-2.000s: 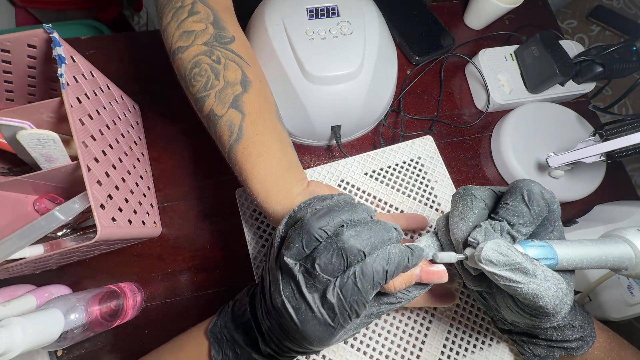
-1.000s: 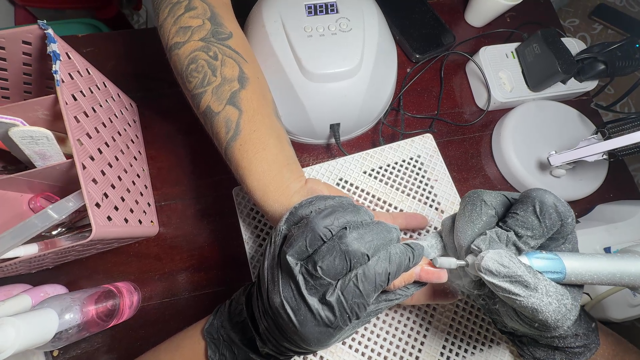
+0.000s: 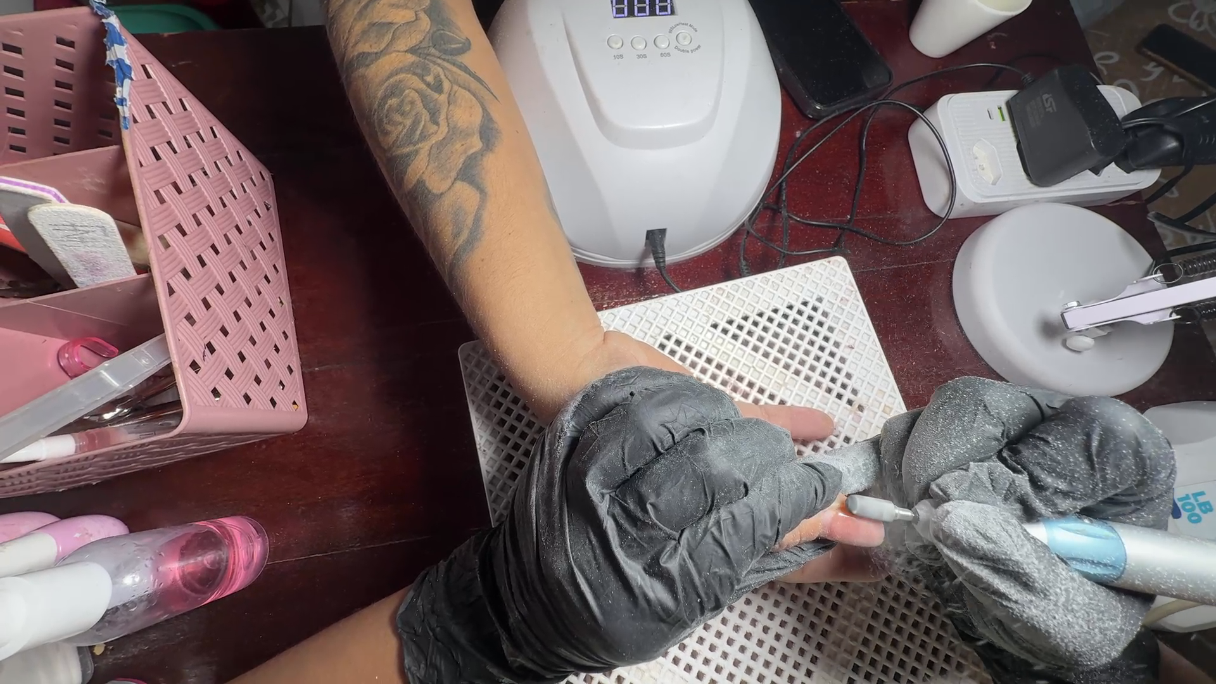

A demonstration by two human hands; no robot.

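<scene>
My left hand [image 3: 665, 513], in a black glove, grips the fingers of another person's hand [image 3: 788, 418] over a white perforated dust-collector grille [image 3: 855, 294]. Dust coats the black glove of my right hand [image 3: 1026, 513], which is closed around a silver and blue electric nail drill handpiece [image 3: 1111, 556]. Its grey cylindrical bit [image 3: 879, 508] is at the nail end of one held finger; whether it touches cannot be told. One of my right fingers reaches to the fingertips of my left glove. The other person's tattooed forearm [image 3: 437, 142] comes in from the top.
A white nail lamp [image 3: 646, 133] stands behind the grille, with black cables and a phone [image 3: 822, 57] beside it. At right are a power strip [image 3: 978, 157] and a round white lamp base [image 3: 1045, 294]. A pink basket [image 3: 218, 247] and a bottle of pink liquid [image 3: 180, 570] stand at left.
</scene>
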